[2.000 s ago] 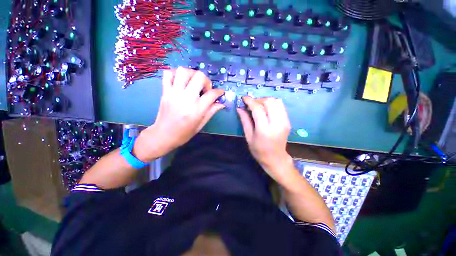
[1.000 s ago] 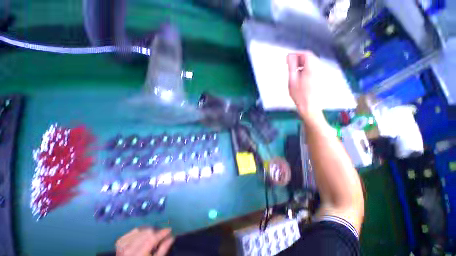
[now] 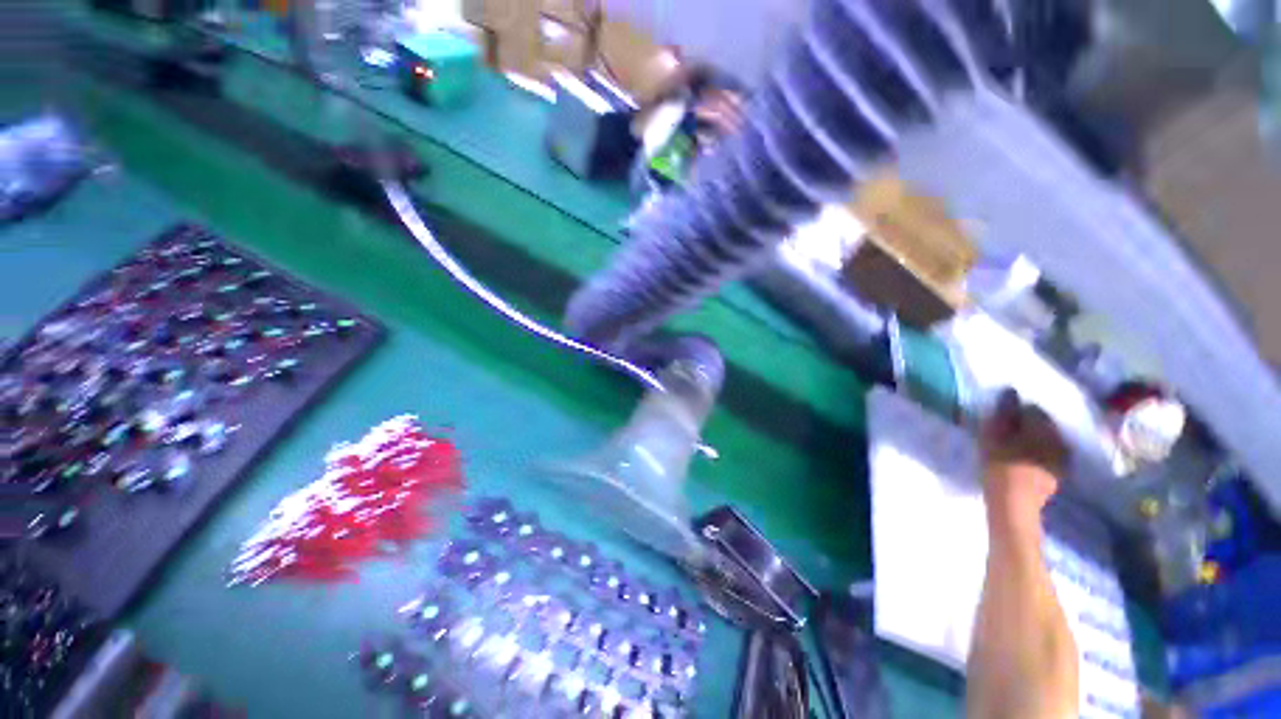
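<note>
My right hand (image 3: 1023,443) is raised at the right, over the far side of a white sheet or tray (image 3: 920,520). It is dark and blurred, so its fingers and anything in them cannot be made out. A pale tray with a grid of parts (image 3: 1096,604) shows beside my forearm. My left hand is out of the picture. Small black modules (image 3: 548,604) stand in rows on the green mat at the bottom centre, some with bright faces. A pile of red lead wires with white ends (image 3: 351,506) lies left of them.
A dark tray (image 3: 281,323) of wired modules lies at left. A clear extraction funnel (image 3: 639,471) on a grey ribbed duct (image 3: 787,155) hangs over the bench behind the modules. A black metal holder (image 3: 759,562) stands near it. An open brown carton (image 3: 913,253) is farther back. The picture is motion-blurred.
The view has swung and tilted, bringing the duct, the dark tray and the opposite bench into sight. My left hand has left the picture. My right hand is still at the white sheet.
</note>
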